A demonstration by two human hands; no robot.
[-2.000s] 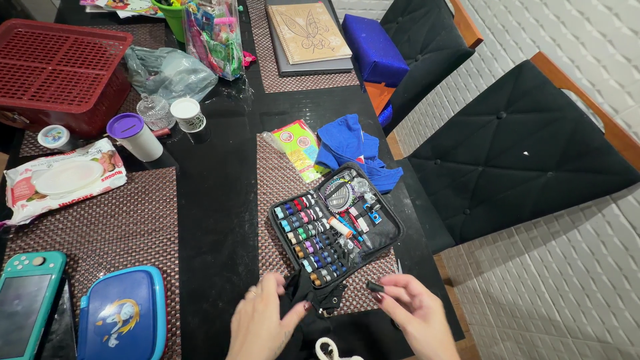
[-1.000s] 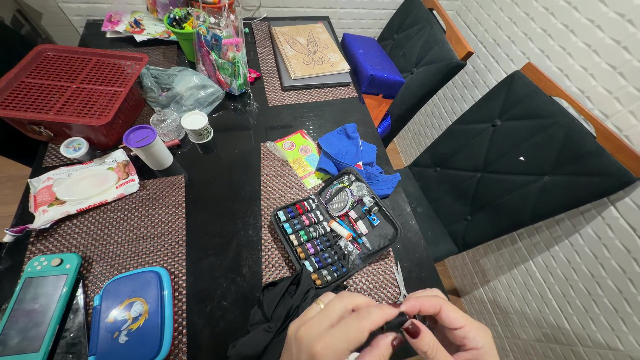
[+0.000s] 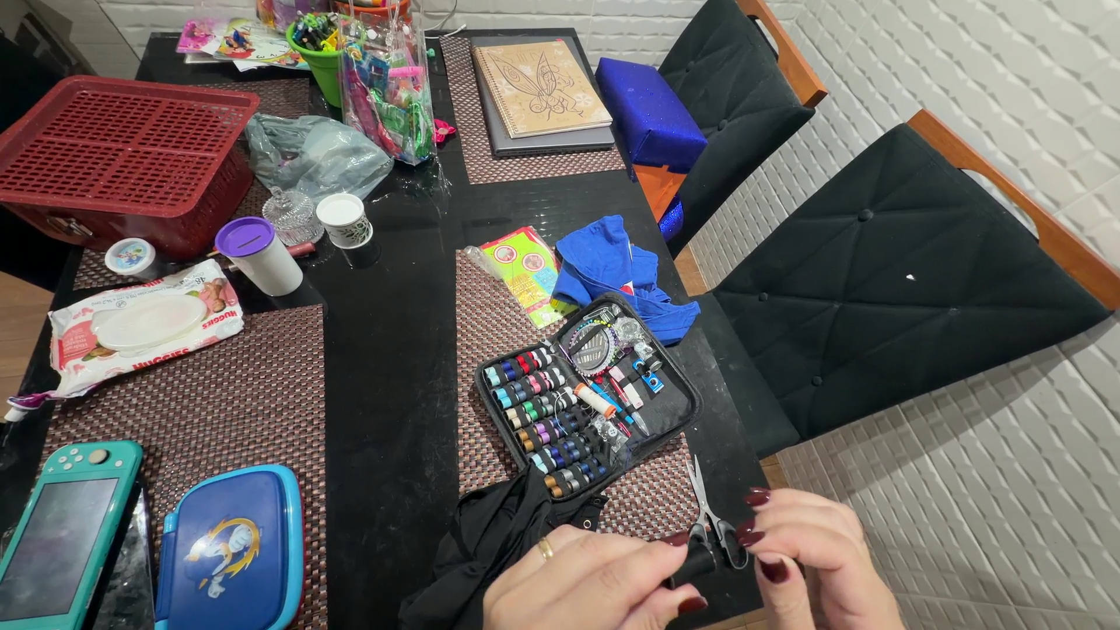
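Observation:
My left hand (image 3: 604, 577), a ring on one finger, grips a small black spool of thread (image 3: 696, 560) near the table's front edge. To its right my right hand (image 3: 814, 560) is raised with thumb and fingertips close together; whether a thread lies between them cannot be told. Small scissors (image 3: 703, 499) lie just behind the hands. Beside my left hand black fabric (image 3: 481, 542) is bunched. An open sewing kit case (image 3: 691, 420) rests beyond, with rows of thread spools (image 3: 547, 429), a needle disc (image 3: 592, 346) and an orange-ended white spool (image 3: 595, 400).
Blue fabric (image 3: 604, 271) and a yellow-green packet (image 3: 529, 276) lie behind the kit. At left are a game console (image 3: 66, 534), a blue case (image 3: 232, 547), a wipes pack (image 3: 144, 324), a purple-lidded cup (image 3: 262, 258) and a red basket (image 3: 122, 210). A black chair (image 3: 892, 289) stands at right.
Two seconds ago my hands were apart, with a small black item in the right. They came together a second ago; now the right hand is slightly apart and the left grips the black spool.

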